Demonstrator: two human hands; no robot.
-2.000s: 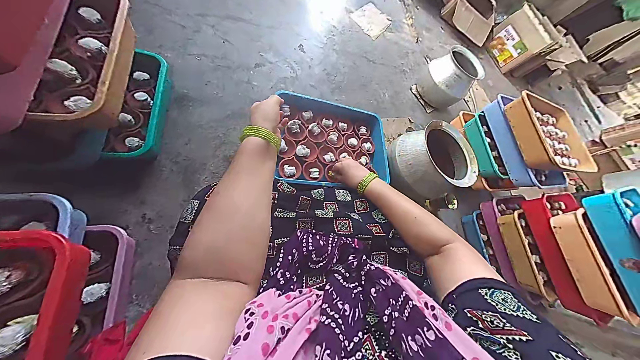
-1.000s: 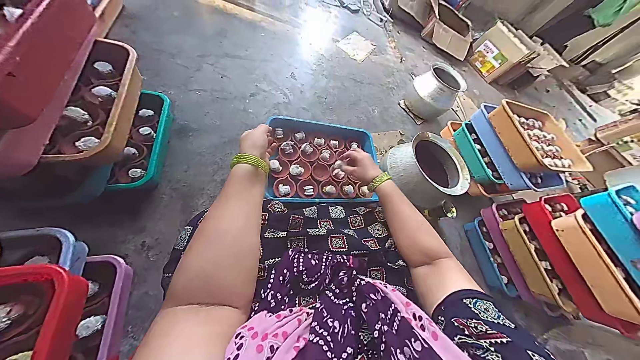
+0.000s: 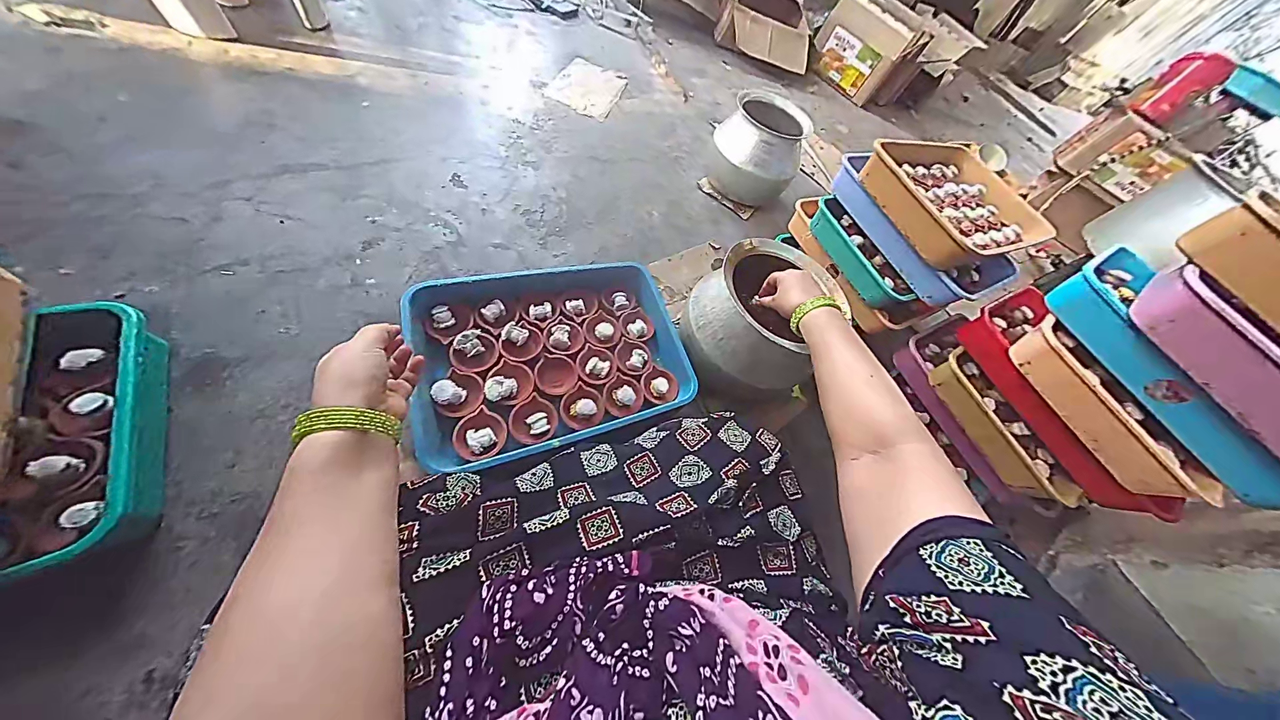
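Note:
A blue plastic tray (image 3: 535,285) rests in front of my lap, filled with rows of small reddish-brown clay cups (image 3: 520,385). Most cups hold a whitish lump (image 3: 501,387); one cup (image 3: 556,374) near the middle has none. Just outside the tray's left rim is my left hand (image 3: 366,372), its fingers loosely bent and apart, holding nothing. My right hand (image 3: 787,290) is at the mouth of a round metal pot (image 3: 725,335) with dark contents, right of the tray. Its thumb and fingertips are together; whether something small is between them cannot be told.
Stacked coloured trays (image 3: 1090,400) of similar cups stand on the right, near another stack (image 3: 900,260). A green tray (image 3: 145,440) is at the left. Beyond the pot are a second metal pot (image 3: 757,150) and cardboard boxes (image 3: 765,35). Paper (image 3: 587,88) lies on the floor.
My right hand has moved right, from over the blue tray to the metal pot's mouth. My left hand has come off the tray's left rim and is now beside it.

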